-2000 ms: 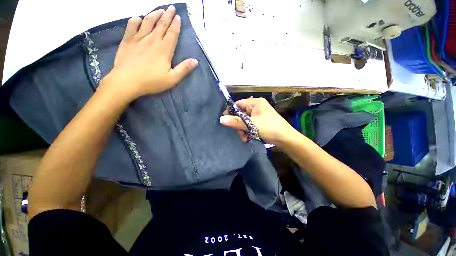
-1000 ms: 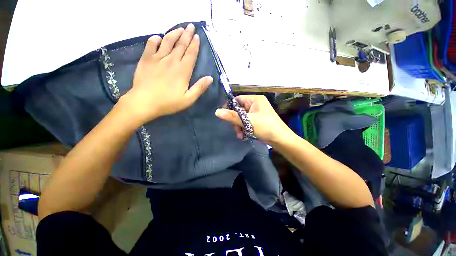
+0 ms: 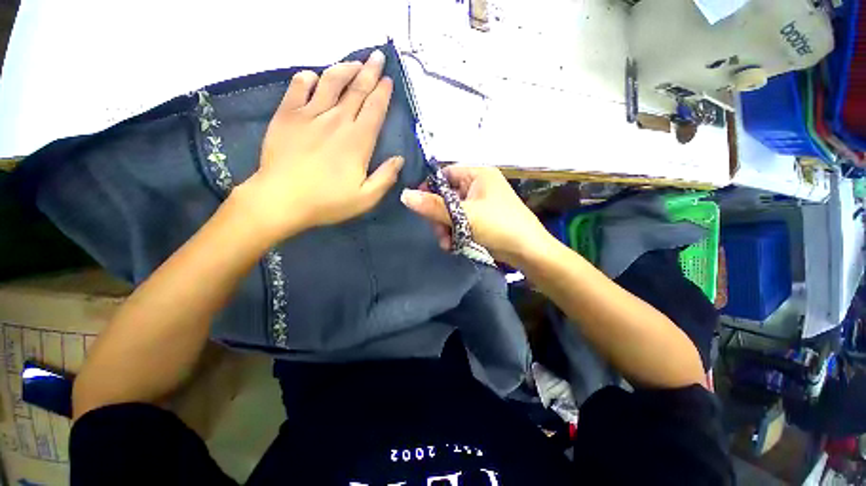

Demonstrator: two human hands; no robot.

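Observation:
A grey-blue garment panel [image 3: 380, 275] with dark borders lies over the white table's edge and the lap. Pale vine-like embroidery [image 3: 277, 299] runs across it. My left hand [image 3: 328, 142] lies flat on the panel's upper part, fingers nearly together, thumb out, pressing it down. My right hand [image 3: 475, 209] grips the wrapped handles of the fabric shears [image 3: 423, 135]. The shears' long blades lie along the panel's right edge and point up to its top corner. The blades look almost closed. A thin dark strip [image 3: 446, 81] lies on the table right of the blades.
A white sewing machine [image 3: 731, 47] marked "brother" stands at the upper right. A green basket [image 3: 701, 252] with grey and black cloth is below the table edge, beside blue baskets [image 3: 760, 271]. A carton [image 3: 57, 313] with a dark phone-like object [image 3: 47, 389] is at the left.
The panel and my left hand have shifted right and down in view since the earliest frame. The thin dark strip now shows curling away from the panel's right edge onto the table.

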